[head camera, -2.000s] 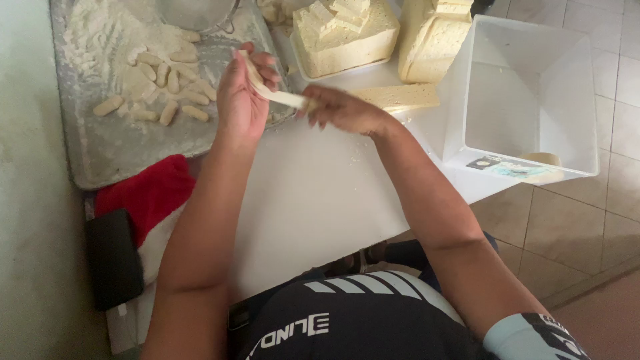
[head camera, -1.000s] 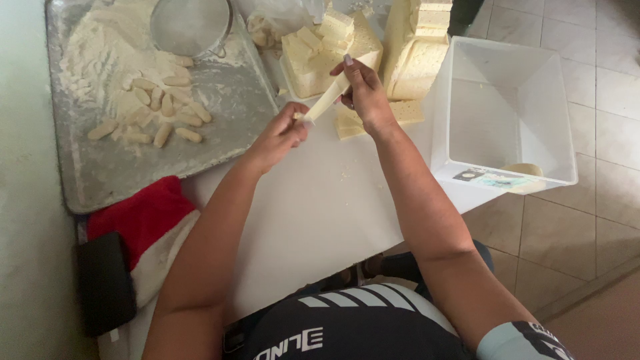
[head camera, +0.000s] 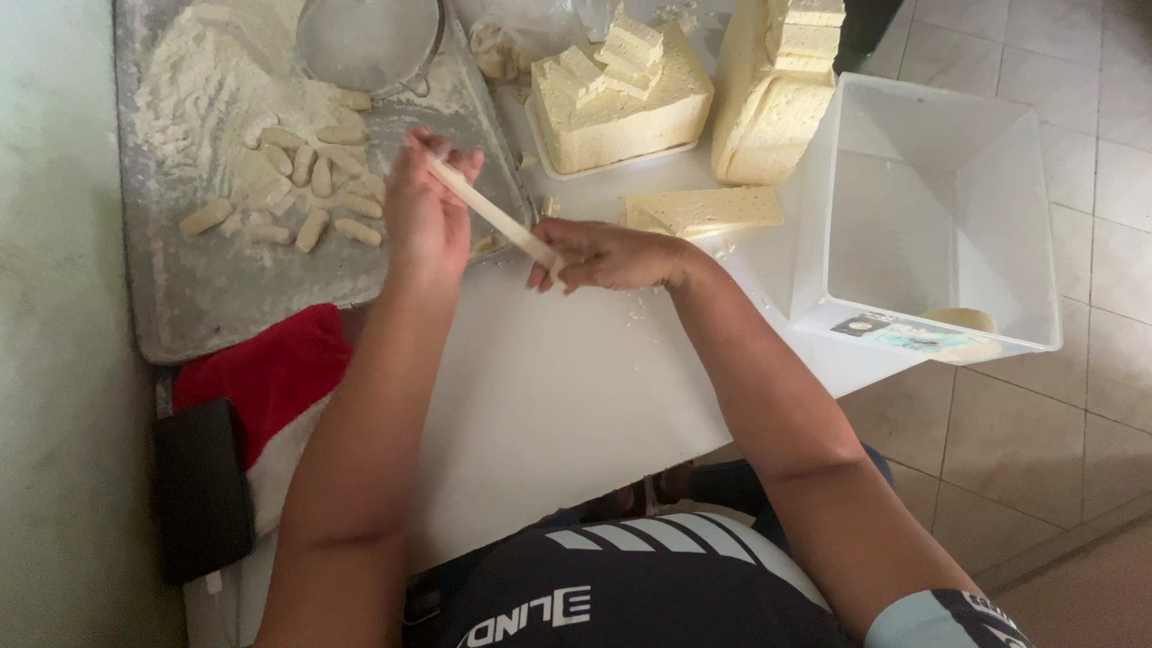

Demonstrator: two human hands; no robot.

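Note:
A long pale strip of dough runs slantwise between my two hands above the white table. Its upper left end lies on the palm and fingers of my left hand, beside the tray. My right hand grips the lower right end between thumb and fingers. Several short dough pieces lie with loose flour on the metal tray. Behind my right hand are cut slabs of pale cheese, a cheese block topped with sticks, and a tall cheese block.
A round sieve rests at the tray's back. On the right, a clear plastic bin stands by the edge of the white table. At the left lie a red and white cloth and a black phone with a cable.
From beside the cheese blocks, my right hand has come down toward the front. My left hand has moved up and left, its palm now turned upward under the strip's end.

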